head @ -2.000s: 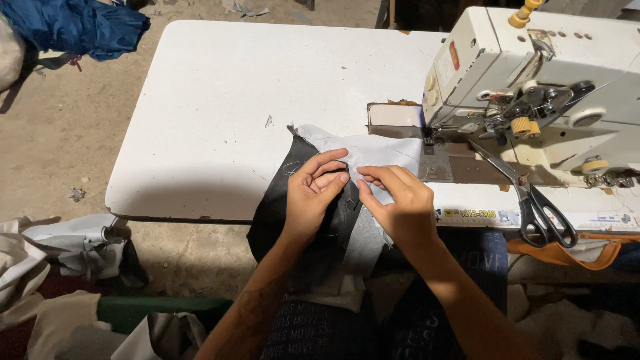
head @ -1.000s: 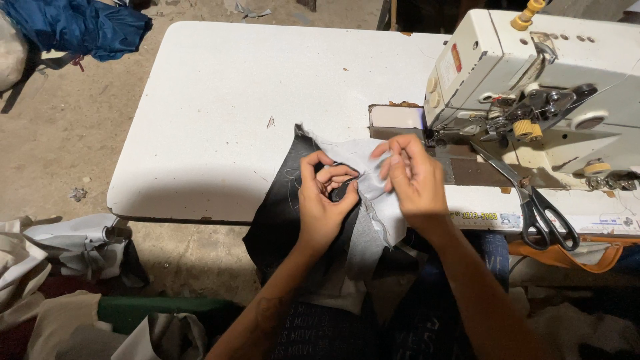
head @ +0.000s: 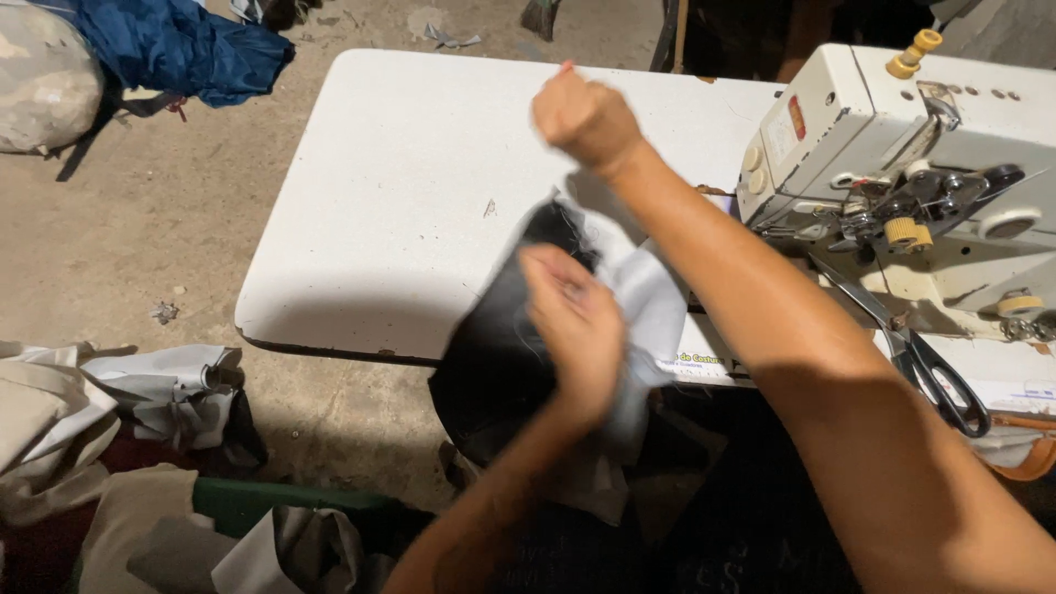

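Observation:
My left hand (head: 577,330) grips a piece of black and light grey fabric at the front edge of the white table (head: 396,190). The black part (head: 495,355) hangs to the left over the edge, and the pale grey part (head: 652,305) lies to the right of the hand. Loose threads show on the black cloth. My right hand (head: 586,115) is raised beyond the fabric, fingers curled and blurred; whether it pinches a thread cannot be told.
At the right stands a white industrial sewing machine (head: 833,115), with black-handled scissors (head: 924,363) lying before it. Fabric scraps (head: 173,396) are heaped at lower left. A blue cloth bundle (head: 190,49) and a filled sack (head: 41,82) rest on the floor at upper left.
My right hand has moved from the pale fabric up and to the left, across the table. My left hand stays at the fabric.

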